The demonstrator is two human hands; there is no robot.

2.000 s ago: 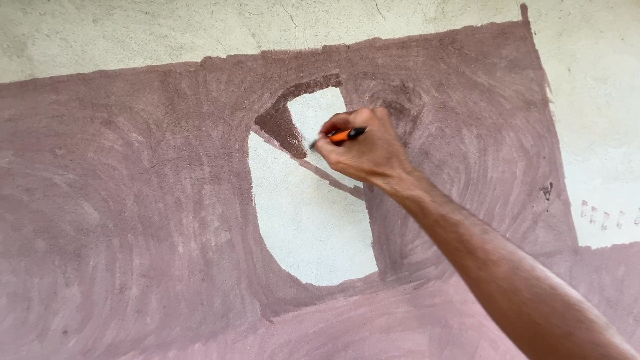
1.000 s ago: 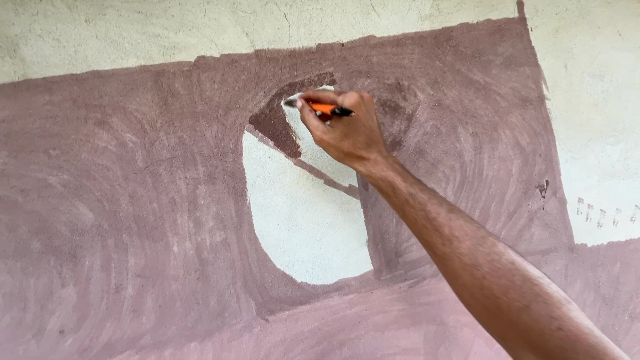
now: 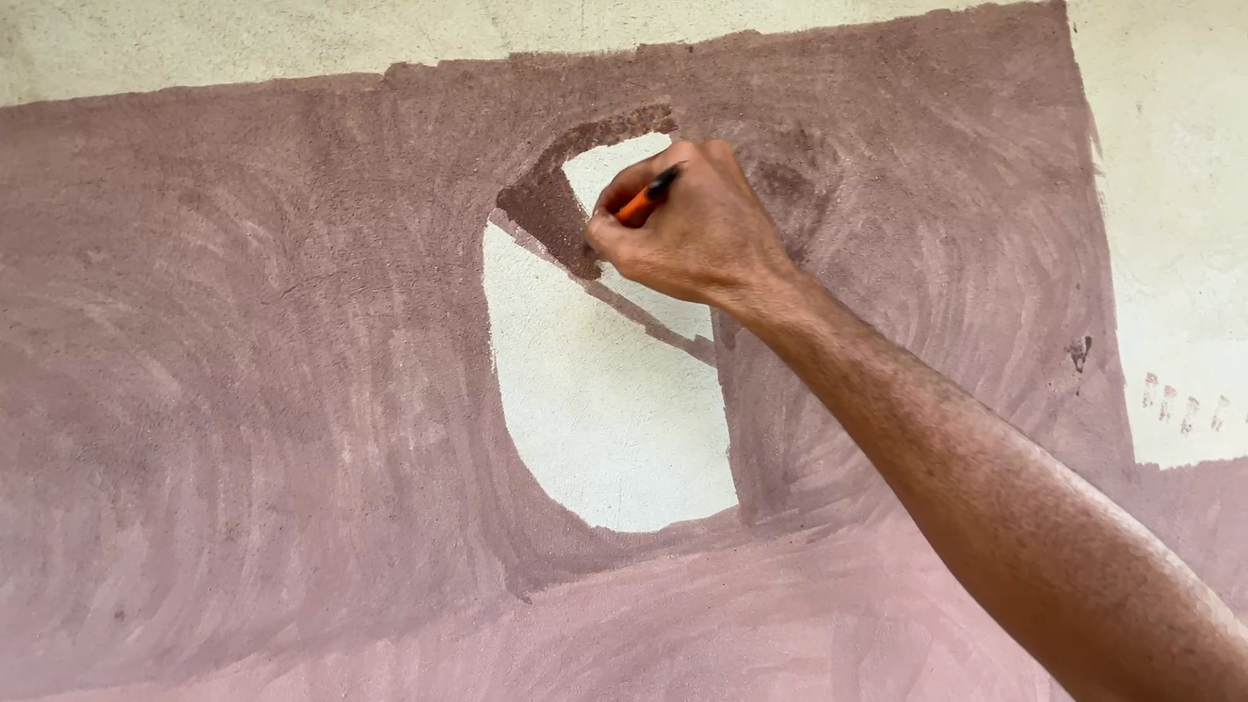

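My right hand point(image 3: 682, 219) is closed around a thin tool with an orange handle point(image 3: 639, 207) and black end, likely a paintbrush; its tip is hidden by my fingers. The fingertips are at the right edge of a dark brown painted patch point(image 3: 546, 210) on the wall. This patch lies in the upper left of an unpainted, off-white rounded shape point(image 3: 609, 409), which a thin brownish stripe point(image 3: 648, 320) crosses diagonally. Mauve paint point(image 3: 390, 292) surrounds the shape. My left hand is out of view.
Off-white wall point(image 3: 244, 39) shows above the mauve area and at the right, where small brownish marks point(image 3: 1185, 405) sit. A lighter pink band point(image 3: 634, 634) runs along the bottom. A dark smudge point(image 3: 1078, 353) is on the mauve paint near its right edge.
From a second ago, my right hand has moved down and slightly right, from the top of the dark patch to its right edge, still holding the orange-handled tool.
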